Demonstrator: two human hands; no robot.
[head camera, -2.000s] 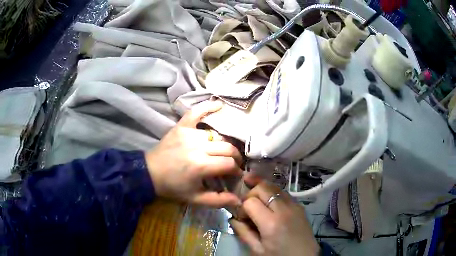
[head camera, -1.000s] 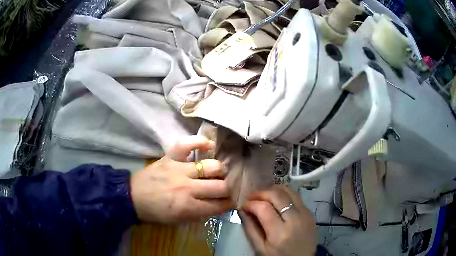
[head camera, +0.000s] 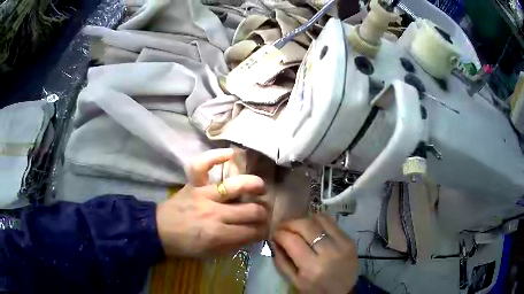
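A beige strip (head camera: 289, 195) lies in front of and under the white sewing machine head (head camera: 322, 97). My left hand (head camera: 215, 209), with a yellow ring, grips the light grey panel (head camera: 146, 123) and the strip's left edge, fingers curled. My right hand (head camera: 316, 250), with a silver ring, pinches the near end of the beige strip. The machine head hides the needle. The grey panel spreads in folds to the left and behind. A rumpled beige heap (head camera: 258, 31) lies behind the head.
A pale tag (head camera: 253, 66) lies on the heap. Spare dark-edged strips (head camera: 411, 221) lie right of the needle area. A folded grey stack (head camera: 23, 149) is at far left. Yellow-orange tape (head camera: 189, 275) is on the table. Olive pieces (head camera: 29, 28) are at upper left.
Since the first frame, my hands have come apart slightly and the strip shows between them and the machine head. My left hand has moved down. In the last second, little has moved besides the view.
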